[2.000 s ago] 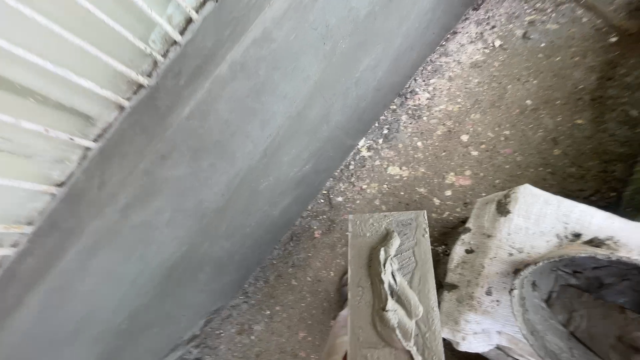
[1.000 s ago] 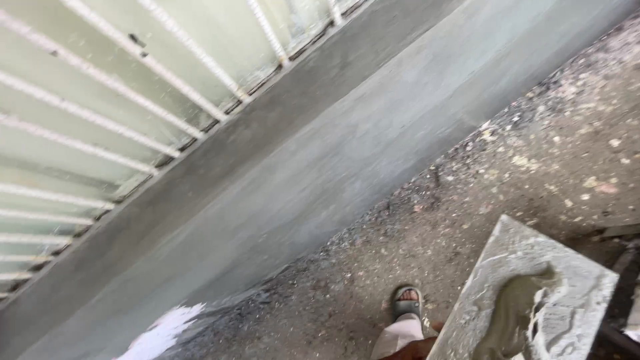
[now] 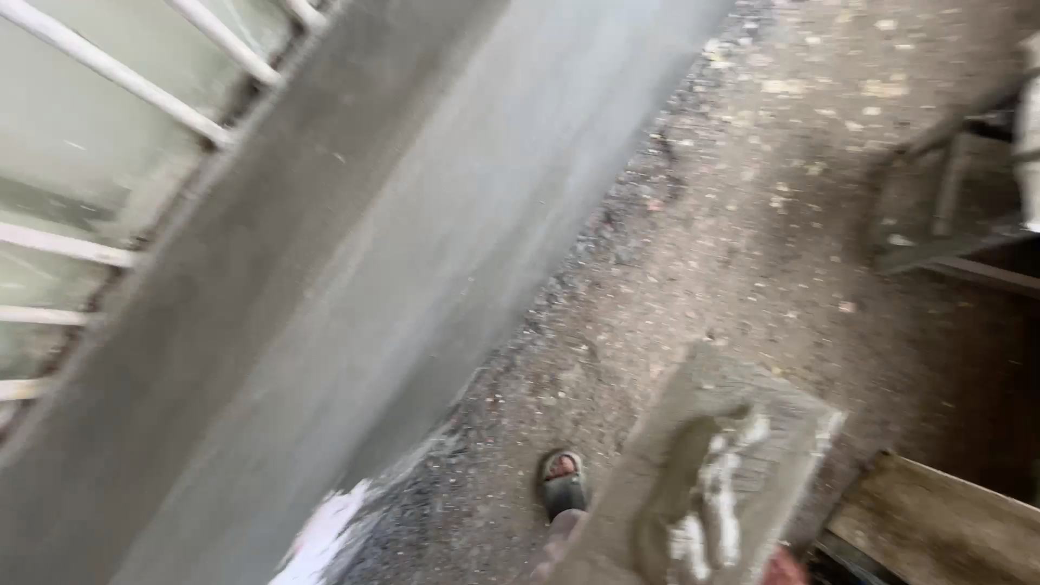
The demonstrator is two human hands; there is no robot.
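Observation:
A flat rectangular plastering board [image 3: 650, 487], coated with wet grey mortar, is held up at the lower right. A ridge of mortar [image 3: 719, 487] lies along its middle, with bright wet streaks. A small blurred reddish patch shows at the board's lower right edge, perhaps part of a hand; which hand supports the board cannot be told, since the grip is hidden beneath it. No trowel is visible. To the left runs a long band of smooth grey plaster [image 3: 390, 276] on the low wall, its upper strip [image 3: 268, 179] darker. A bright white patch [image 3: 325, 532] marks its lower end.
White metal bars [image 3: 122, 77] border the plaster at upper left. A sandaled foot [image 3: 563, 483] stands on the rough, speckled floor [image 3: 691, 268]. A blurred dark frame-like object [image 3: 951, 195] is at right, and a brown, pale-edged panel [image 3: 934, 520] at lower right.
The view has shifted strongly. The mortar-coated board is tilted diagonally now, whereas two seconds ago it looked nearly upright in the picture. The mortar bucket on white sacking seen then is out of view.

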